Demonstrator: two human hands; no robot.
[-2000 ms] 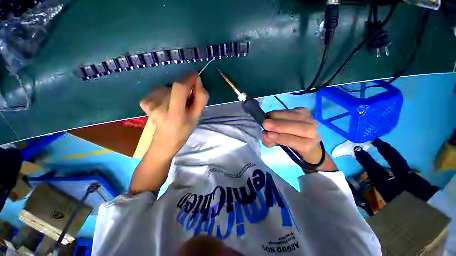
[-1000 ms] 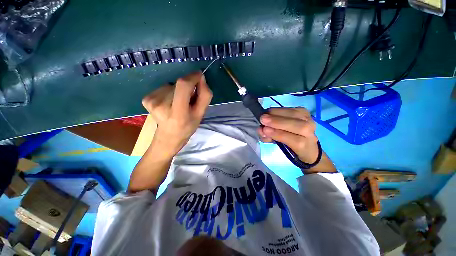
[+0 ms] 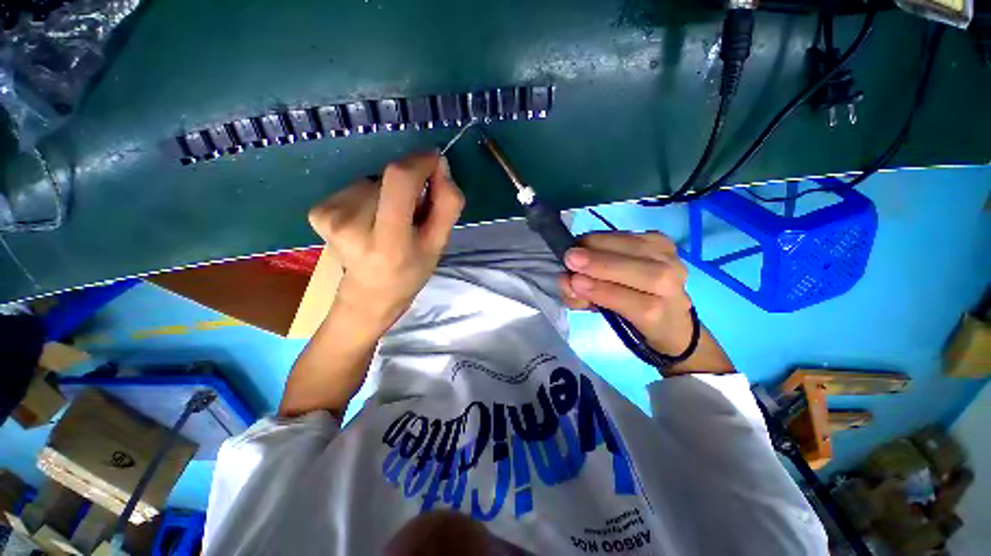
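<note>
A row of small black components (image 3: 346, 117) lies across the green bench top, with shiny terminals along its near edge. My left hand (image 3: 391, 223) pinches a thin silvery strand, possibly solder wire (image 3: 459, 137); its free end reaches the terminals in the right part of the row. My right hand (image 3: 630, 280) holds the soldering iron (image 3: 552, 229) by its black handle. The iron's tip points at the same part of the row, close to the strand's end. I cannot tell whether the tip touches a terminal.
Clear plastic bag (image 3: 54, 54) at the bench's far left. Black cords (image 3: 735, 119) and a power plug (image 3: 835, 89) on the right. Below the bench are a blue stool (image 3: 810, 244), an open cardboard box (image 3: 245, 295) and more boxes (image 3: 114, 456).
The iron's tip and the strand's end have moved nearer the row's terminals since the first frame. The person in dark trousers at the right is out of view.
</note>
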